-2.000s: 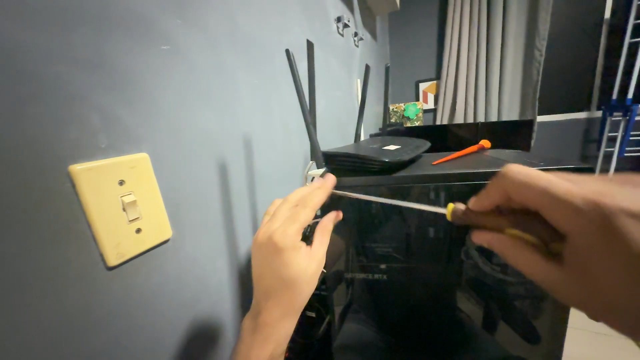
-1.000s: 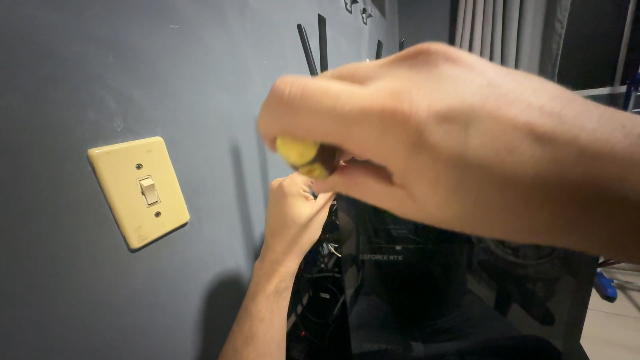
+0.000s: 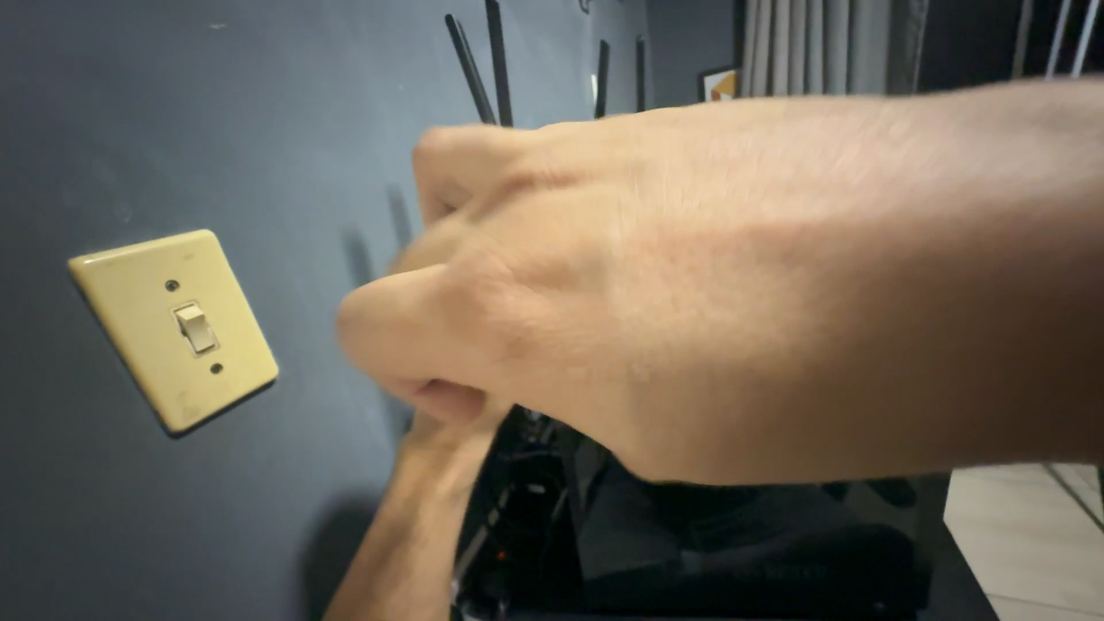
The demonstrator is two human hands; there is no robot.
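My right hand (image 3: 509,276) fills the middle of the view, its fingers curled and its back toward me. The screwdriver that it held in the earlier views is hidden behind or inside the curled fingers. Behind and below it is my left hand (image 3: 457,435), of which mainly the wrist and forearm show; its fingers are mostly covered. Both hands are above the rear left edge of a black computer case (image 3: 750,543) with a glossy side. Dark cables and parts show inside a gap beside my left forearm.
A yellowed light switch plate (image 3: 142,315) is on the grey wall at left. Several black router antennas (image 3: 468,69) rise behind my right hand, the router body being hidden. A grey curtain (image 3: 811,43) hangs at the back, and pale floor tiles (image 3: 1026,526) show at lower right.
My right hand has come left from the right side, over my left hand. The screwdriver's shaft, and later its yellow and dark handle, were visible; now neither is.
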